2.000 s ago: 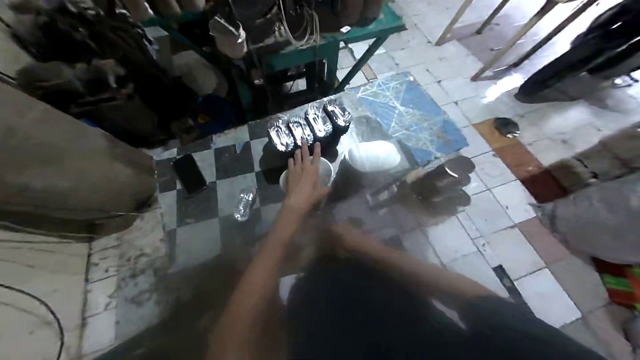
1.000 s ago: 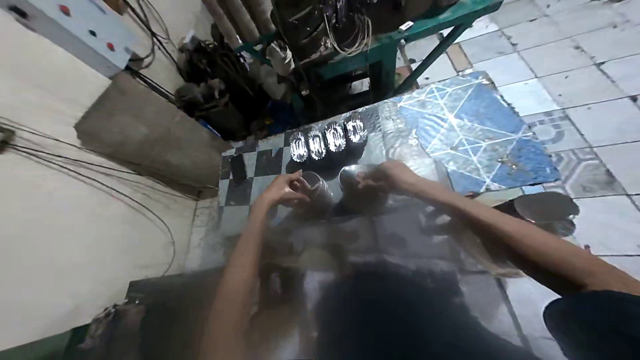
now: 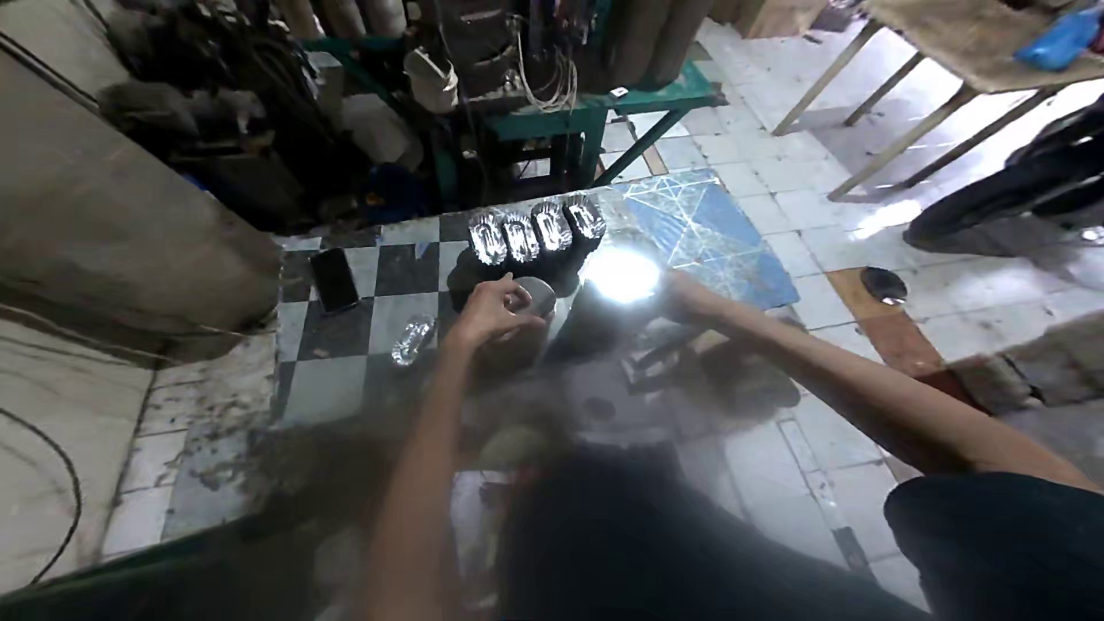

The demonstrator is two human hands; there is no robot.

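Note:
My left hand (image 3: pixel 498 312) grips the rim of a round container (image 3: pixel 536 296), its fingers curled at the left side. A round lid or disc (image 3: pixel 623 274), bright with glare, is held at its right edge by my right hand (image 3: pixel 677 295), just right of the container. Several silvery, foil-like topped dark objects (image 3: pixel 520 238) stand in a row behind them. A small crumpled silvery piece (image 3: pixel 413 339) lies on the checkered tabletop to the left. The underside of the disc and some right fingers are hidden.
A black phone (image 3: pixel 334 280) lies at the left of the tiled table (image 3: pixel 332 388). Behind stands a green metal bench (image 3: pixel 552 125) with machinery. A wooden table (image 3: pixel 940 69) is at upper right. A wall (image 3: pixel 129 172) borders the left, and dark machine parts lie on the right floor.
Two seconds ago my left hand lay spread over the container; now its fingers hold the rim. My right hand has reached out to the disc, which lay on the table earlier.

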